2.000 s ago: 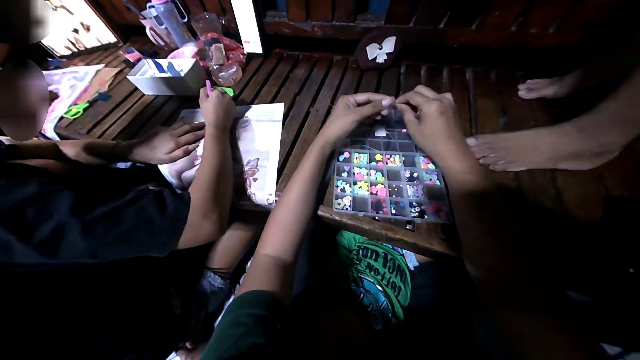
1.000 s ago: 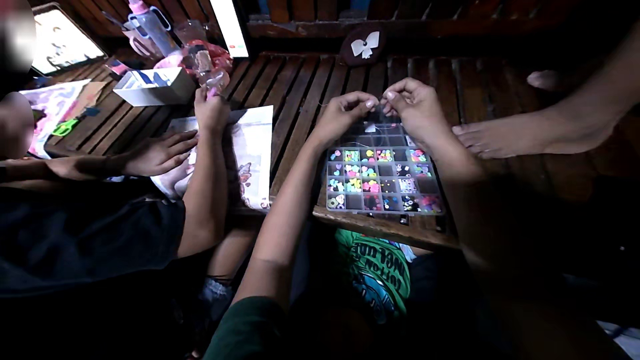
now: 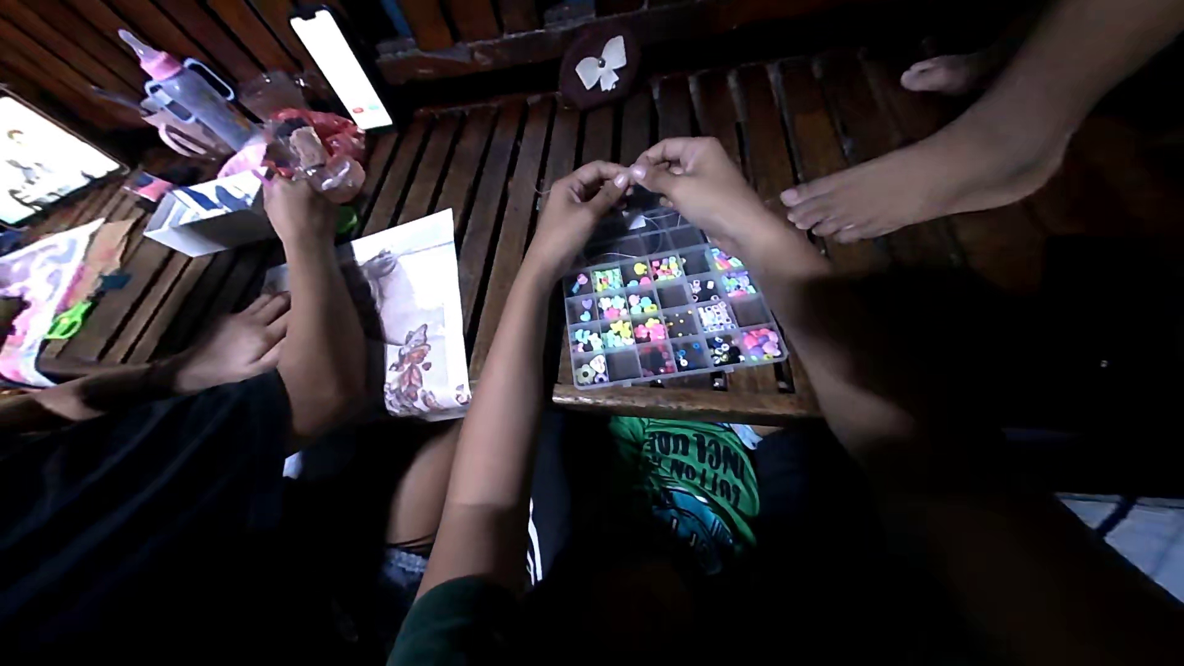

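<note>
Above the far part of a clear plastic bead organizer [image 3: 680, 319], my left hand [image 3: 592, 203] and my right hand [image 3: 698, 185] meet at the fingertips. Both pinch a thin clear cord [image 3: 645, 254], whose loose length loops over the box. Whether a bead is between the fingertips is too small to tell. Colored beads, letter beads and charms fill many compartments of the box; some compartments hold none. The box lies on a slatted wooden bench [image 3: 499, 213], close to its front edge.
At the left, another person's hand [image 3: 301, 208] is over printed paper [image 3: 421, 324]. Beyond are a white box [image 3: 208, 217], a lit phone [image 3: 342, 69], a baby bottle [image 3: 199, 97] and green scissors [image 3: 69, 321]. A bow ornament [image 3: 601, 65] stands behind; a person's foot [image 3: 888, 190] rests at right.
My hands stay together above the bead box, with the fingertips now closer than one second ago. The other person's drawing hand has moved slightly away from the paper toward the white box.
</note>
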